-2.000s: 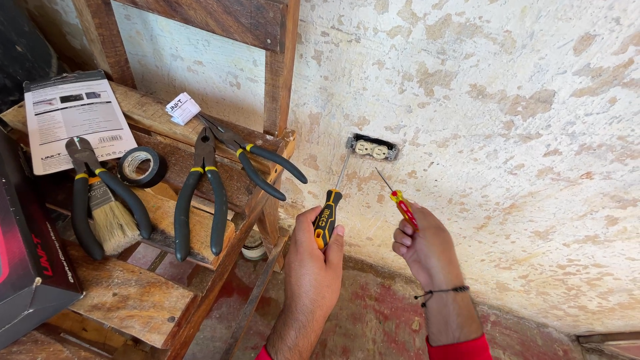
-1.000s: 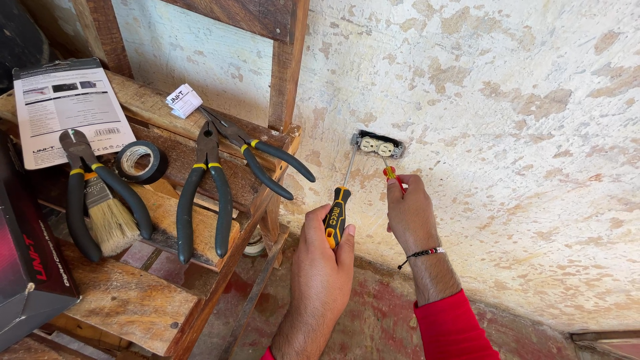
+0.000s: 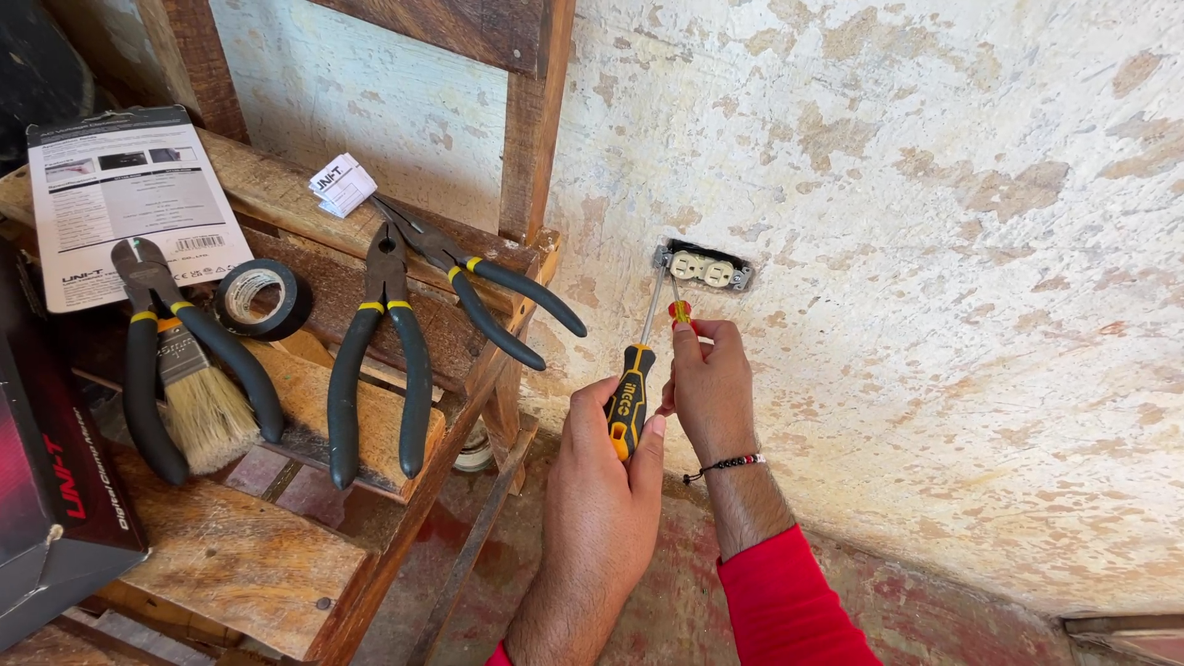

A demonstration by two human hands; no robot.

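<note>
A cream duplex electrical outlet sits in a rectangular opening in the wall, without a cover plate. My left hand holds a black and yellow screwdriver by its handle; the shaft points up and its tip is at the left end of the outlet's metal strap. In my right hand is a smaller screwdriver with a red and yellow handle, mostly covered by my fingers. Its thin shaft reaches the lower left edge of the outlet. Whether either tip sits in a screw cannot be told.
On the slatted wooden chair at left lie long-nose pliers, combination pliers, diagonal cutters, black tape, a paintbrush, a printed card package, folded paper and a meter box. The peeling wall rises at right.
My right hand has moved left and up with the small screwdriver, from beside the outlet to its lower left edge. My left hand still holds its screwdriver at the outlet's left end.
</note>
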